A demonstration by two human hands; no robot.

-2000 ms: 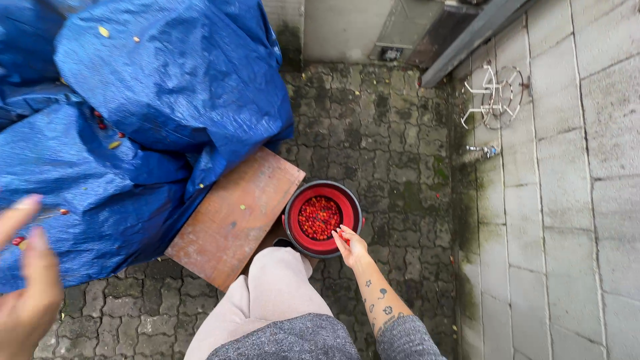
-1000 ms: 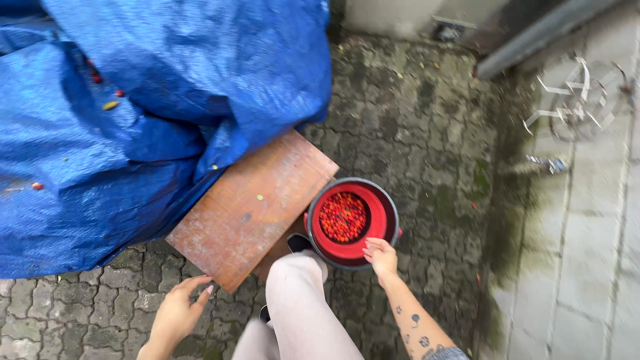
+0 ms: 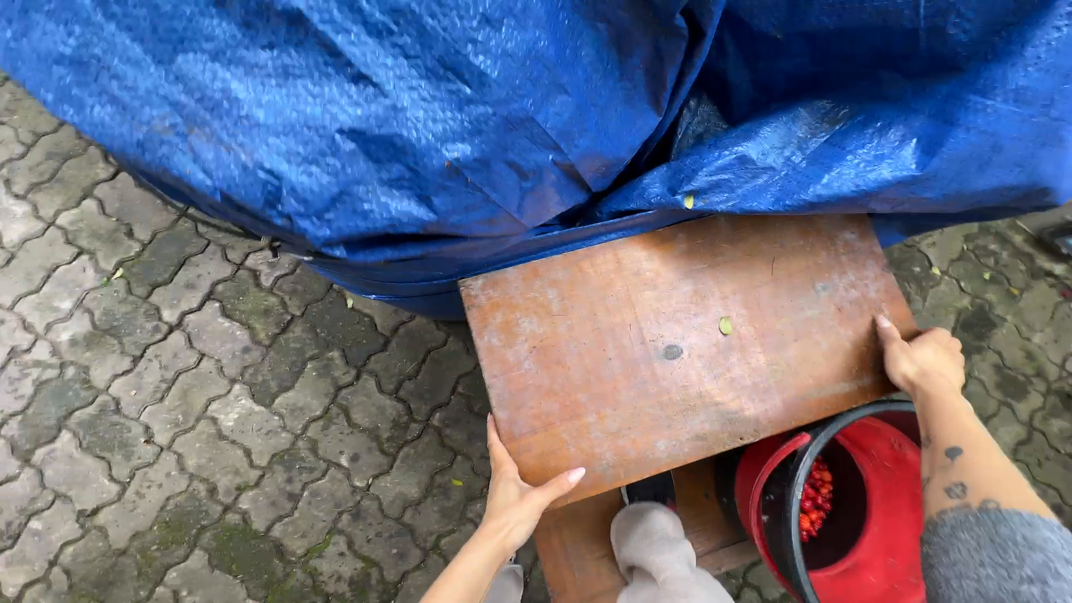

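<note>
A worn brown wooden board (image 3: 653, 335), apparently the top of a step stool, lies between my hands. My left hand (image 3: 523, 494) grips its near left corner, thumb on top and fingers at the side edge. My right hand (image 3: 921, 356) holds the right edge, thumb on the top face. One small yellow-green leaf (image 3: 725, 325) rests on the board. Beneath my right forearm stands a red bucket (image 3: 879, 502) with a black rim, partly hidden by the arm. Small red fruits (image 3: 816, 501) are inside it.
A large blue tarpaulin (image 3: 377, 126) drapes over something beyond the board and meets its far edge. Below the board is a lower wooden step (image 3: 586, 544) with my shoe (image 3: 651, 488) on it. Interlocking paving stones (image 3: 251, 419) cover the ground.
My right hand has left the bucket's rim and taken hold of the board's right edge. My left hand has come onto the board's near left corner. The view has turned and come nearer the board.
</note>
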